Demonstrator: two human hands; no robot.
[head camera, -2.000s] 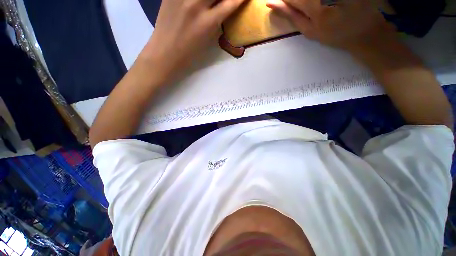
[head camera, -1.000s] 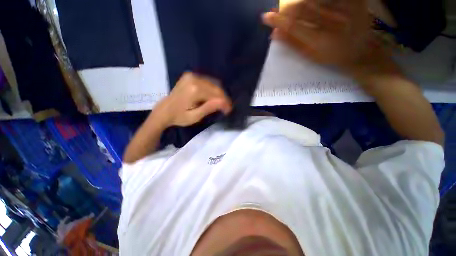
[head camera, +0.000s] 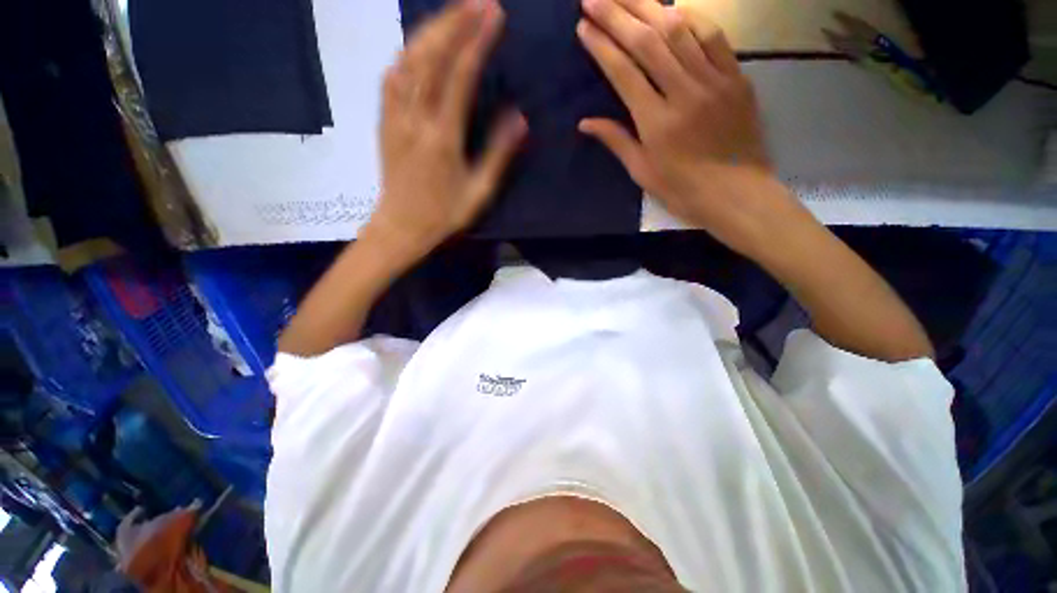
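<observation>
A dark navy garment panel (head camera: 554, 174) lies flat on the white table in front of me, its near edge at the table's front edge and its far end cut off by the top of the picture. My left hand (head camera: 443, 133) rests with spread fingers on its left side. My right hand (head camera: 684, 110) lies flat with its fingers on its right side. Neither hand grips anything. The needle and presser foot are not in view; a yellow-lit patch shows just above my right hand.
A stack of dark cut panels (head camera: 228, 70) lies at left beside a shiny brown taped strip (head camera: 157, 139). Thread snips (head camera: 893, 56) and dark cloth (head camera: 971, 46) lie at upper right. A printed scale (head camera: 319, 212) runs along the table's front edge. Blue baskets (head camera: 197, 359) stand below.
The dark panel, first out of the middle, was pulled in by my left hand and now lies flat. My left hand has let go of its near edge and moved up; both hands now rest on it.
</observation>
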